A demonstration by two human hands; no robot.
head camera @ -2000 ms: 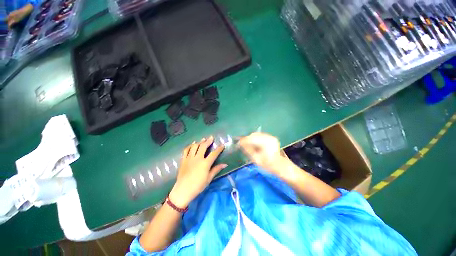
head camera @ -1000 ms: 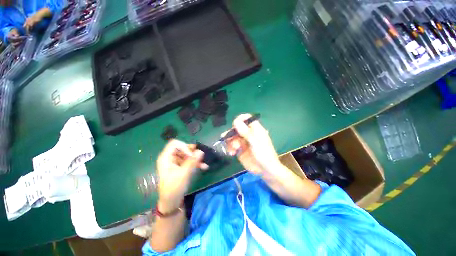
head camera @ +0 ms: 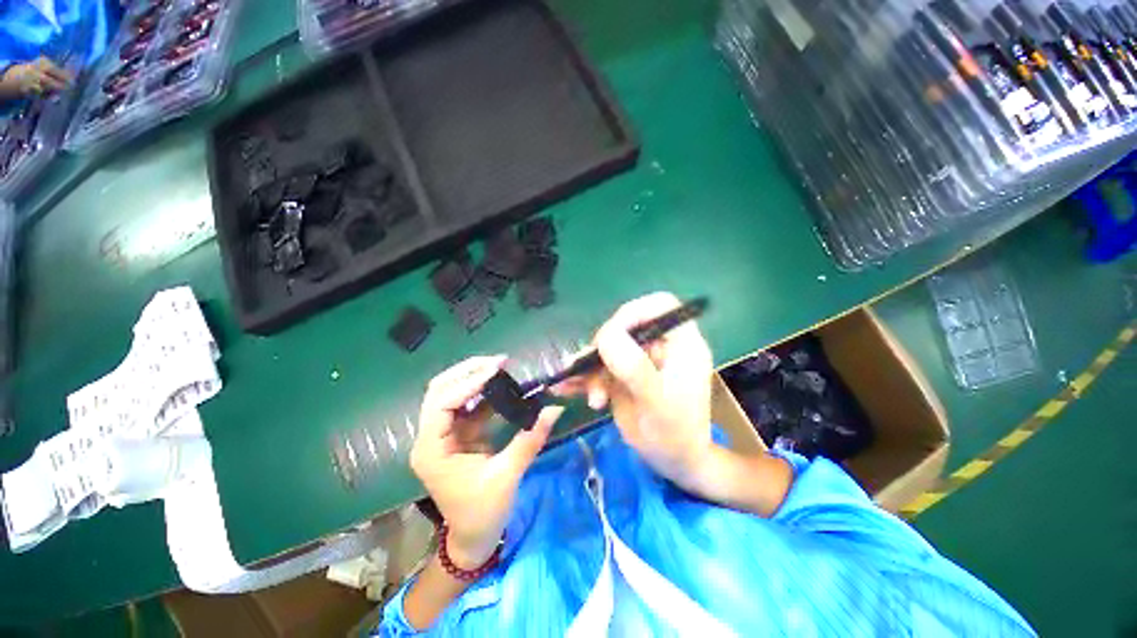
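Observation:
My left hand (head camera: 476, 446) holds a squarish black plastic part (head camera: 513, 400) between thumb and fingers, above the bench's front edge. My right hand (head camera: 651, 380) holds slim black tweezers (head camera: 633, 337) like a pen. Their tip is at the part, beside a small pale sliver; whether it touches is too small to tell. The clear liner strip (head camera: 374, 451) with pale slivers lies on the green bench, partly hidden by my left hand. Several loose black parts (head camera: 474, 307) lie between my hands and the black tray (head camera: 430, 237).
The tray's left compartment holds a pile of black parts (head camera: 293, 218). A folded label roll (head camera: 112, 405) lies left. Stacked blister trays (head camera: 873, 162) stand right. An open carton (head camera: 904, 411) with dark parts sits below the edge. Another person's hand (head camera: 38, 79) shows at upper left.
My left hand has left the liner strip and now holds a black part. My right hand has brought the tweezers to it. One loose part near the strip is gone from its place.

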